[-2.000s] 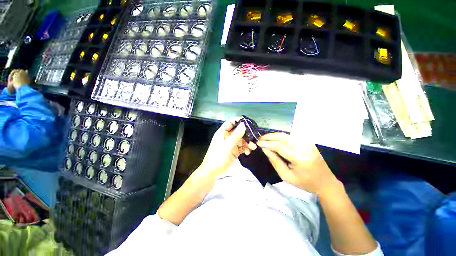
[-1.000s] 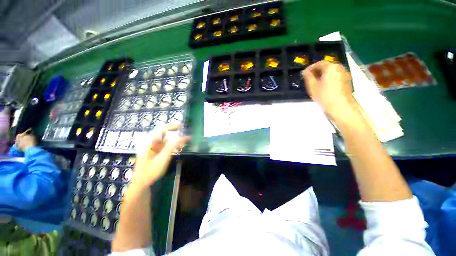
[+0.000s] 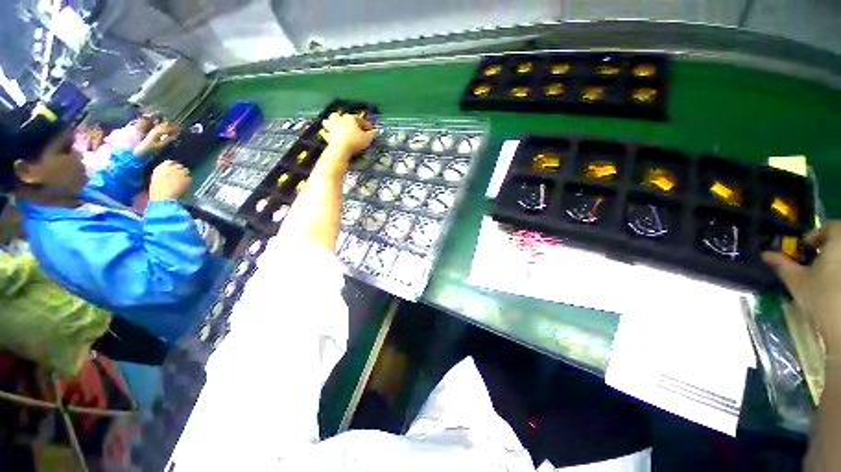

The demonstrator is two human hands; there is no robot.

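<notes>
The black pocket tray holds yellow-taped units in its far row and dark wired units in its near row. My right hand, cut off by the right edge, has its fingertips at the tray's right-end near pocket, beside a yellow-taped unit. Whether they grip it is unclear. My left hand is stretched far forward, over the far corner of the clear blister tray and the far end of a second black tray. Its fingertips are blurred; anything held is hidden.
Pale discs fill the clear tray's pockets. Another black tray lies at the back. Pink-red wires lie on white paper; a crinkled clear bag lies at right. A tray stack and a blue-smocked person are at left.
My left hand has moved forward to the trays' far corner. My right hand has shifted to the tray's right-end near pocket. The near row's fourth pocket now clearly shows a wired unit. The view has turned left.
</notes>
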